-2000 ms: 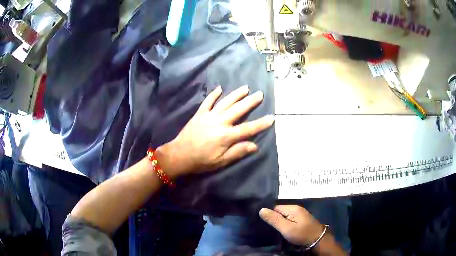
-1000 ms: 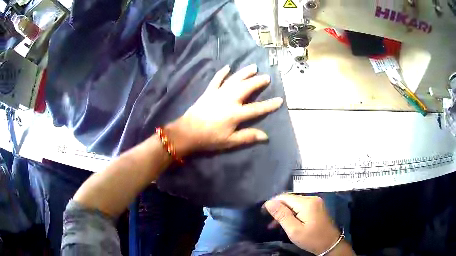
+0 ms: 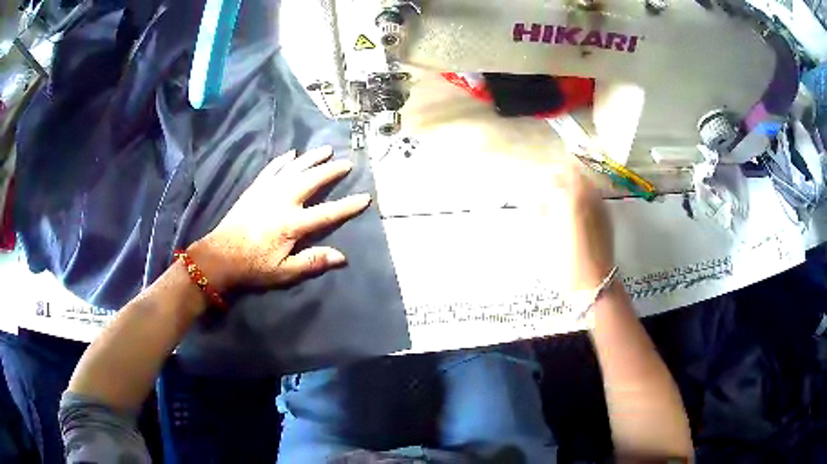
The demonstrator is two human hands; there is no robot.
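The dark navy-grey cloth lies over the left part of the white table, bunched at the far left and flat near its straight right edge. That edge runs up to the presser foot. My left hand lies flat on the cloth with its fingers spread, just below the foot. My right hand is blurred over the table, near the slim green and yellow tools. Its fingers cannot be made out, nor whether it holds anything.
The cream machine body with purple HIKARI lettering spans the top. A red pouch with a black centre lies on its bed. A bright blue bar stands over the cloth. The printed ruler follows the front edge. White crumpled material lies at right.
My right hand has left the cloth's lower corner and moved up and right over the table. My left hand stays on the cloth. The view has shifted to the right.
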